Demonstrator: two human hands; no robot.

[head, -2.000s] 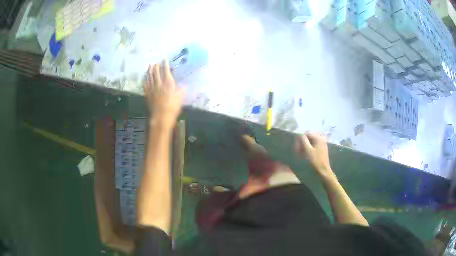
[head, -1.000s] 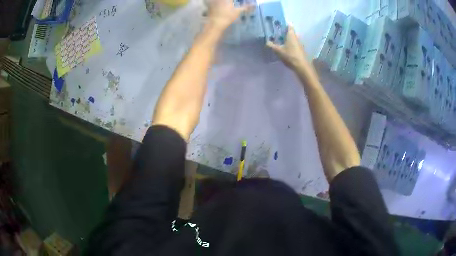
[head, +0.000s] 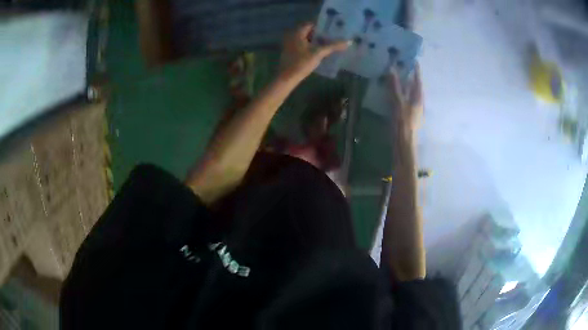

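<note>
My left hand [head: 302, 53] and my right hand [head: 406, 97] hold a row of pale blue retail boxes [head: 371, 46] with dark long-stemmed pictures between them, at the top centre. My left thumb lies over the near faces; my right fingers press on the right end. The boxes are in the air beside the bench edge. The row is slightly fanned, and its far side is cut off by the picture's top edge. The view is blurred.
An open brown carton [head: 152, 32] with grey-blue contents is at the top left. The white bench [head: 464, 129] runs down the right, with a yellow tape roll [head: 546, 78] and rows of pale boxes [head: 474, 274]. Brown cartons [head: 58, 174] stand at the left over green floor.
The view has turned left, away from the bench. The boxes my hands reached on the bench are now held in the air beside it, near the open carton.
</note>
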